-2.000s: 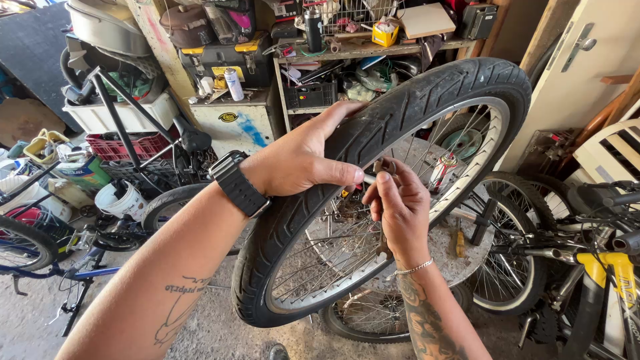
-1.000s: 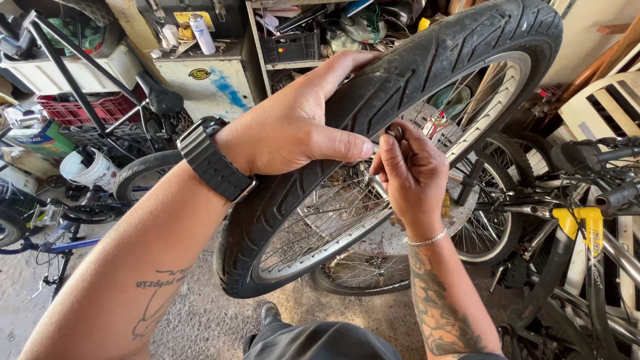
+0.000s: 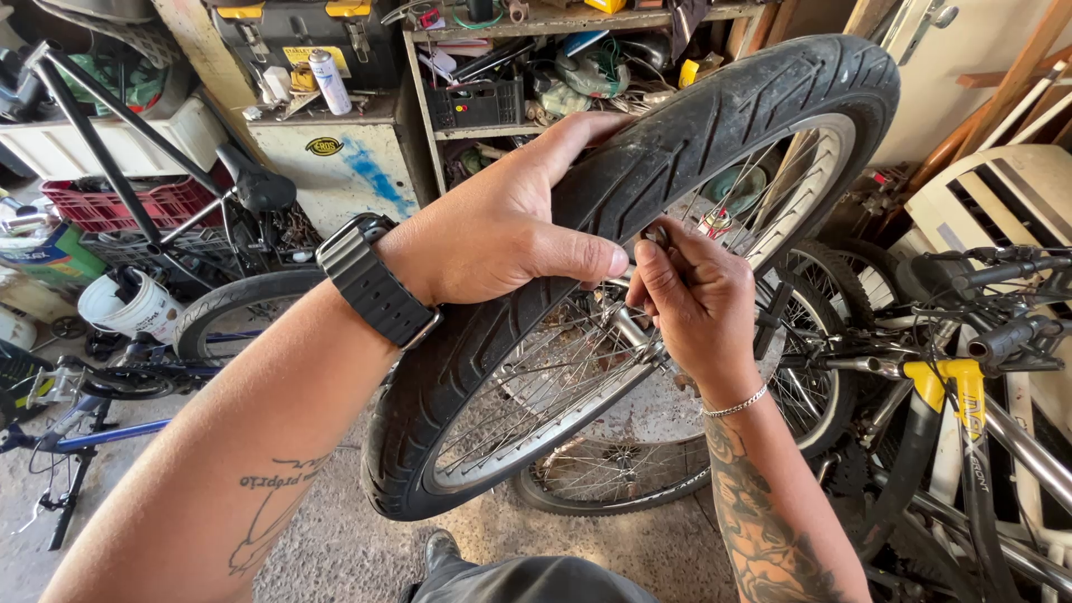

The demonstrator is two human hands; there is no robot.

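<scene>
A bicycle wheel with a black tyre (image 3: pixel 670 159) and a silver rim (image 3: pixel 528 452) is held up at a slant before me. My left hand (image 3: pixel 519 218) grips the tyre from its near left side, the fingers over the tread and the thumb at the rim. On the rim's inner side my right hand (image 3: pixel 699 293) has its thumb and bent fingers closed around a small dark piece (image 3: pixel 657 235), close to my left thumb tip. What that piece is, I cannot tell. Spokes (image 3: pixel 569 368) and a metal hub axle (image 3: pixel 628 328) show below my hands.
Bicycles with a yellow-and-silver frame (image 3: pixel 950 377) and dark handlebars crowd the right. Another wheel (image 3: pixel 624 481) is below the held one. At the left are a black bicycle frame (image 3: pixel 117 134), a white bucket (image 3: pixel 130 310) and a blue bicycle (image 3: pixel 117 434). A cluttered shelf (image 3: pixel 490 131) stands behind.
The view has shifted downward and closer to the wheel since the first frame. Both hands keep about the same places at the rim, and my right fingers have curled in more.
</scene>
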